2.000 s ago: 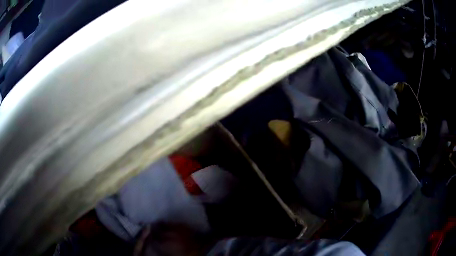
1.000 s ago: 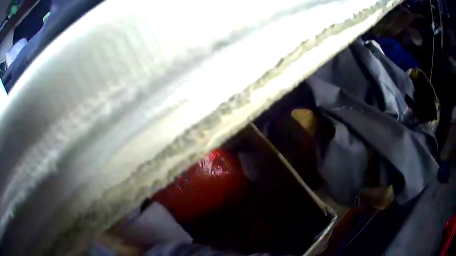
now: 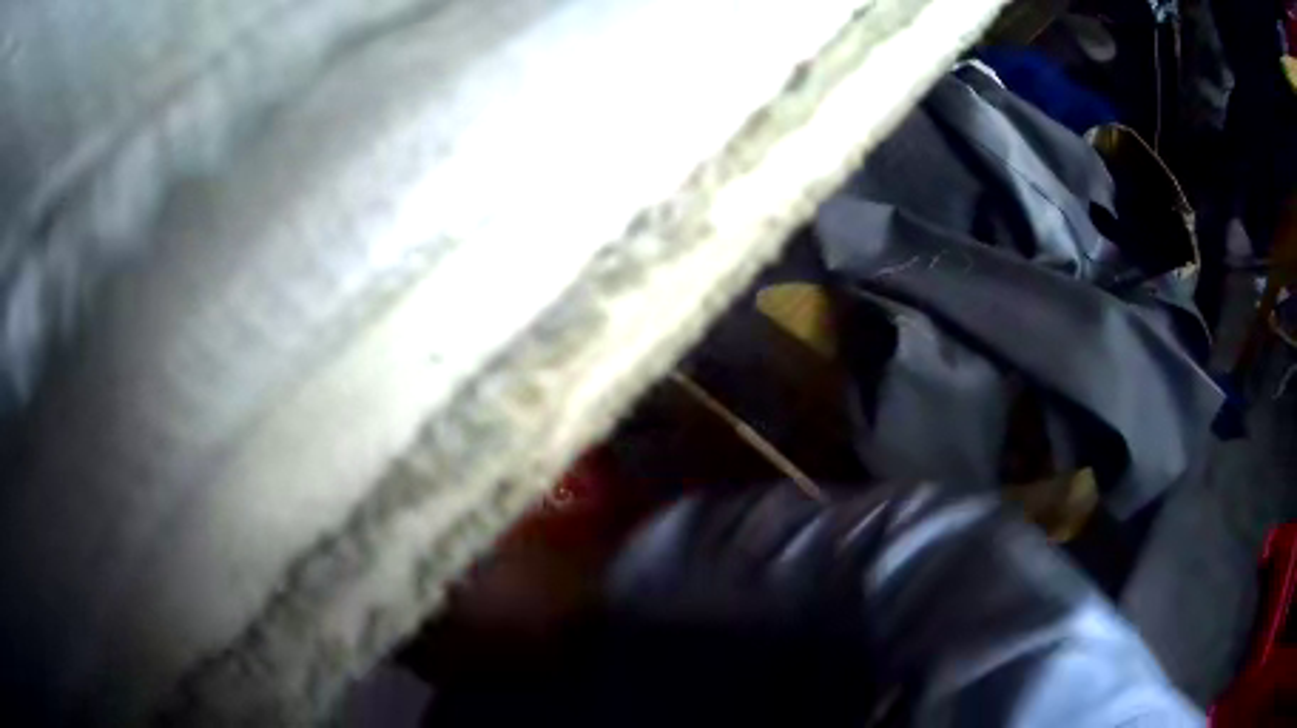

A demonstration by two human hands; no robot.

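Observation:
A shiny sleeve, grey and blurred, comes in from the lower right. My right hand [image 3: 515, 600] is a dark, blurred shape at its left end, partly lost in shadow below the white table cover [image 3: 470, 270]. A red plastic bag [image 3: 572, 491] shows dimly just above the hand. Whether the hand touches or holds it cannot be told. The thin edge of an open carton [image 3: 747, 434] runs down to behind the sleeve. The carton's inside is mostly dark or hidden. My left hand is not in view.
The table cover with its rough edge fills the upper left. Grey fabric [image 3: 1045, 334] lies draped right of the carton, with a yellowish piece [image 3: 799, 313] beside it. A bright red object [image 3: 1266, 640] is at the lower right edge.
The sleeve has come further up into view and now covers the carton's lower corner. Less of the red bag shows. The table cover fills more of the left side as the view has shifted.

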